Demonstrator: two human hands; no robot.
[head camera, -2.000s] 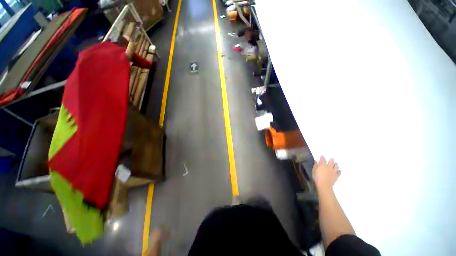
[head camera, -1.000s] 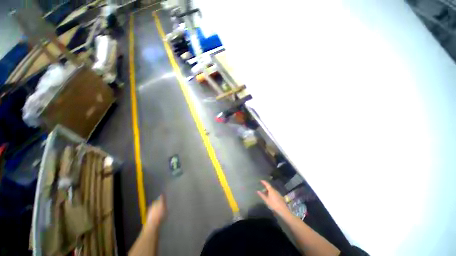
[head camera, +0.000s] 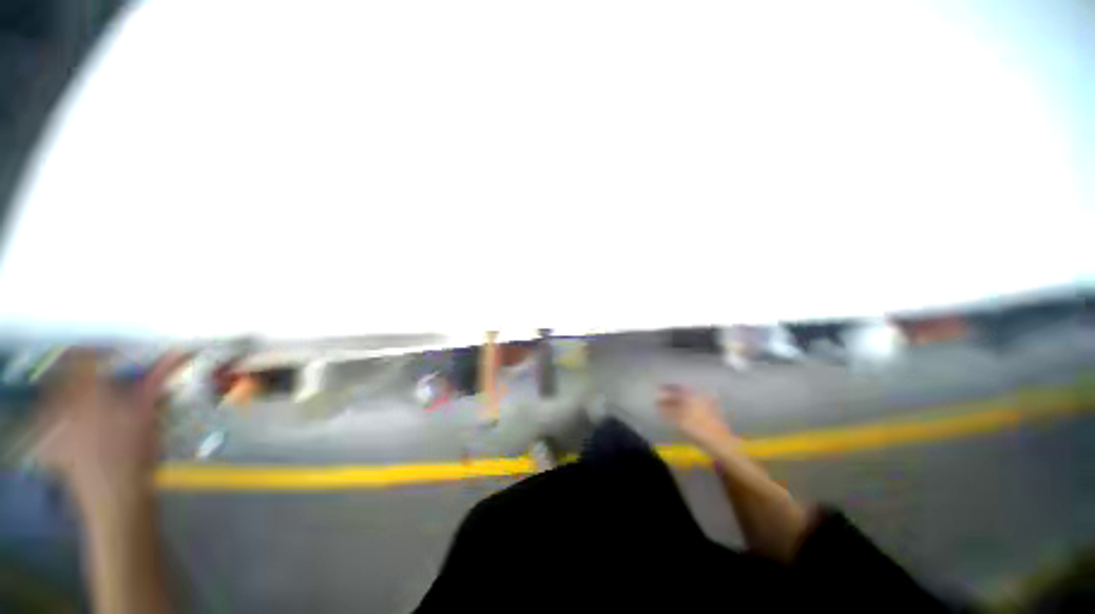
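The white fabric (head camera: 552, 168) covers the long table and fills the upper part of the head view, its near edge running across the middle. The picture is strongly blurred. My left hand (head camera: 102, 414) is raised at the lower left, near the fabric's near edge, with its fingers apart and nothing seen in it. My right hand (head camera: 694, 410) is in front of the table, below the fabric edge. It is small and blurred, nothing shows in it, and its finger position is unclear.
Under the table edge are blurred stored items, among them an upright wooden piece (head camera: 490, 378), a dark post (head camera: 546, 366) and a whitish bundle (head camera: 874, 345). A yellow floor line (head camera: 348, 475) crosses the grey floor (head camera: 312, 546) parallel to the table.
The view has turned from along the aisle to face the table. The right hand left the fabric edge between the first and second frames. The left hand is now raised near the edge.
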